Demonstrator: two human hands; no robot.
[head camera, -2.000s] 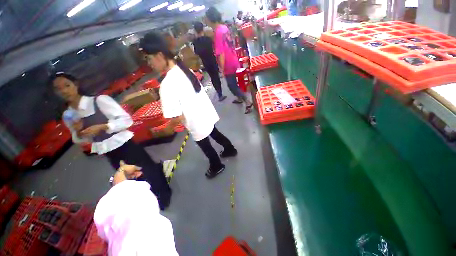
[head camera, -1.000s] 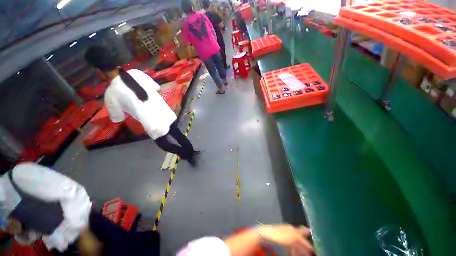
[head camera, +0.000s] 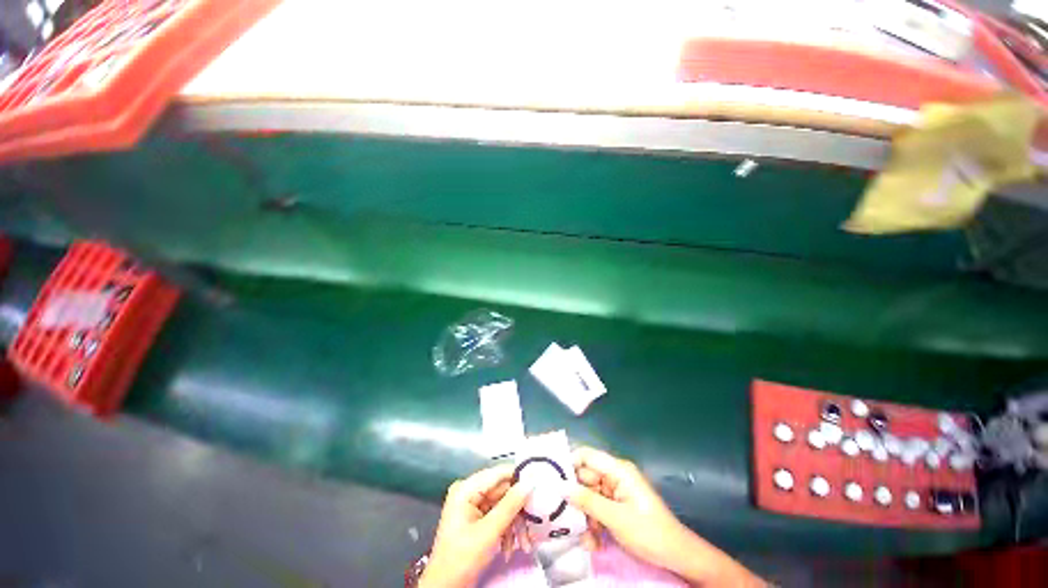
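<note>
My left hand (head camera: 474, 519) and my right hand (head camera: 621, 501) hold a thin black ring (head camera: 542, 489) between them, low in the middle of the head view. The ring lies against a white card (head camera: 554, 447) behind it. Whether the ring is fixed to the card cannot be told. Below the ring, another pale item (head camera: 565, 563) shows near my body, partly hidden. A white card (head camera: 501, 416) and a small stack of white leaflets (head camera: 568, 378) lie on the green bench beyond my hands.
A crumpled clear bag (head camera: 472, 342) lies behind the cards. A red board (head camera: 772, 456) with white discs and cables is at the right. A red compartment tray (head camera: 136, 333) is at the left. A yellow sheet (head camera: 933, 172) hangs from the overhead shelf (head camera: 552, 120).
The view has turned from the aisle and people to the bench. Both hands now show together, holding the black ring and white card.
</note>
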